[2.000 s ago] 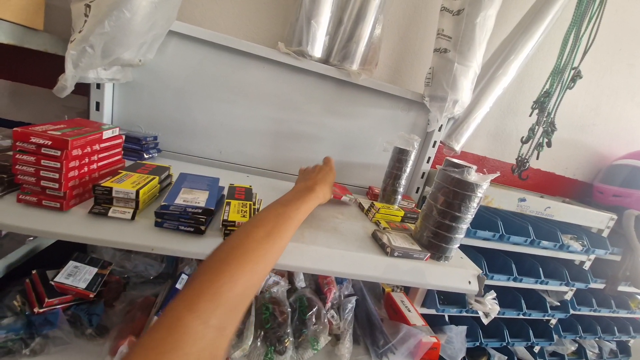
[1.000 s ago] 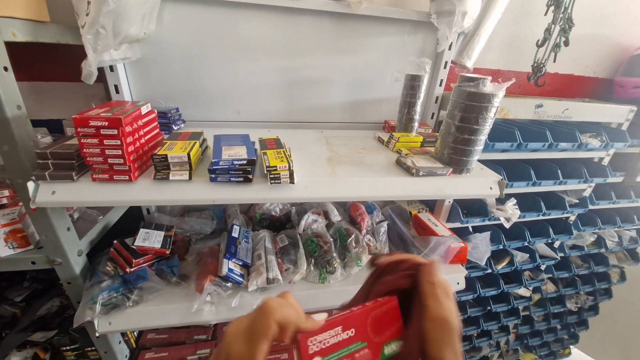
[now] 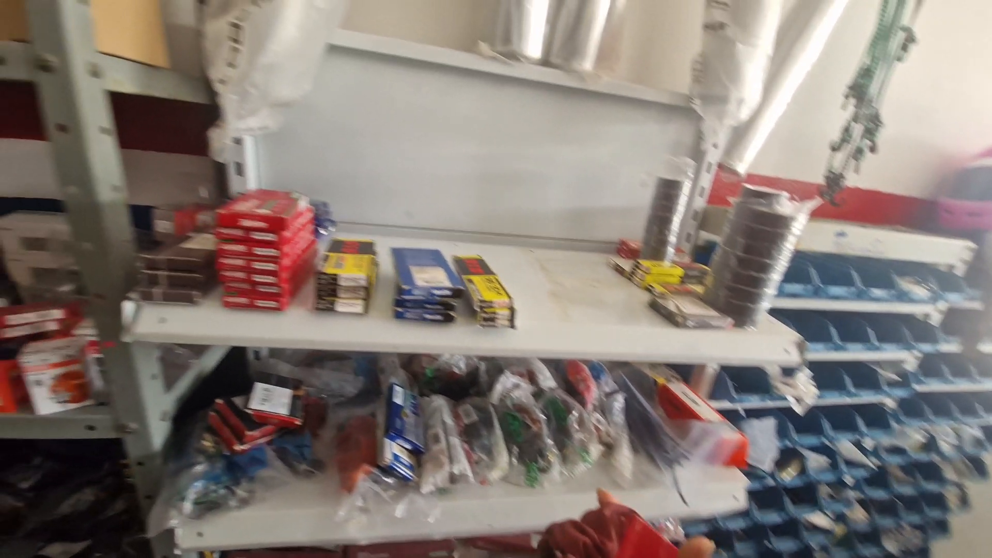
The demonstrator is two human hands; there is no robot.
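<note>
Dark red cloth [image 3: 593,531] and part of a red cardboard box [image 3: 645,541] show at the bottom edge, cut off by the frame. A fingertip pokes up above the cloth; which hand it belongs to cannot be told. At the box's right side is a blurred finger, apparently of my right hand [image 3: 697,547], gripping the box. Most of both hands is hidden or out of view. Above, on the white metal shelf [image 3: 465,341], stand red boxes [image 3: 263,248], yellow-and-black boxes [image 3: 346,275], blue boxes [image 3: 425,283] and another yellow-and-black stack [image 3: 484,291].
Plastic-wrapped black cylindrical stacks [image 3: 748,256] stand at the shelf's right end, beside small boxes [image 3: 688,306]. Bagged parts [image 3: 527,426] and a red-and-white box [image 3: 701,418] lie on the lower shelf. Blue bins [image 3: 845,333] are at right, a metal upright [image 3: 85,194] at left.
The arm that reached over the upper shelf has withdrawn. One second ago both hands were at a red box with dark red cloth; now these show only at the bottom edge, as the view has shifted.
</note>
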